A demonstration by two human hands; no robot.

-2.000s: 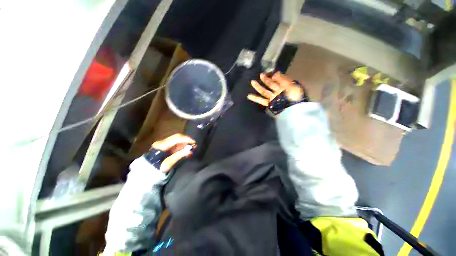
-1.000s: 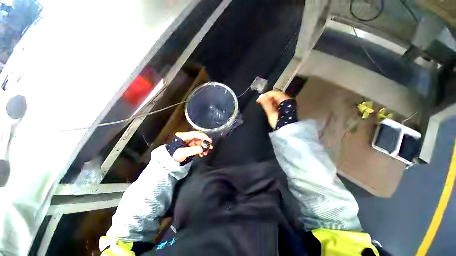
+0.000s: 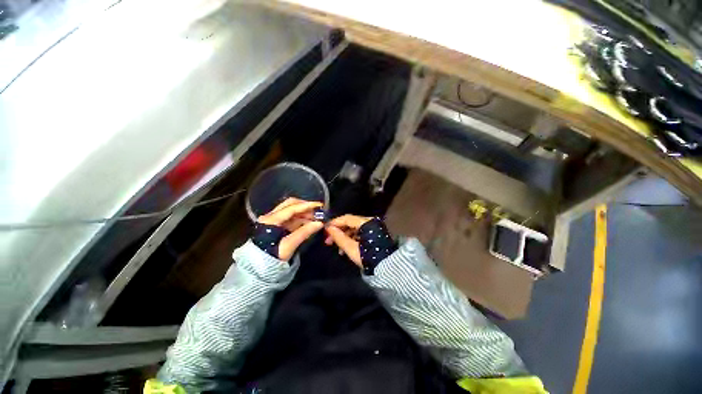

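My left hand is over the near rim of the round bin, its fingers closed on a small dark and silver piece that is too small to name. My right hand is just right of it, thumb and forefinger pinched together close to the piece. Whether the right fingertips grip the piece or something thin cannot be told. Both hands wear dark dotted wrist covers. The bin has a pale rim and a clear liner.
A pale table edge crosses above, with black straps and silver rings at the right. Twin foot pedals stand on a brown board. A thin cord runs left from the bin. A yellow floor line is at the right.
My right hand has come down and left to meet my left hand, which still holds the small piece. The view has shifted, and the table edge with straps and rings now shows.
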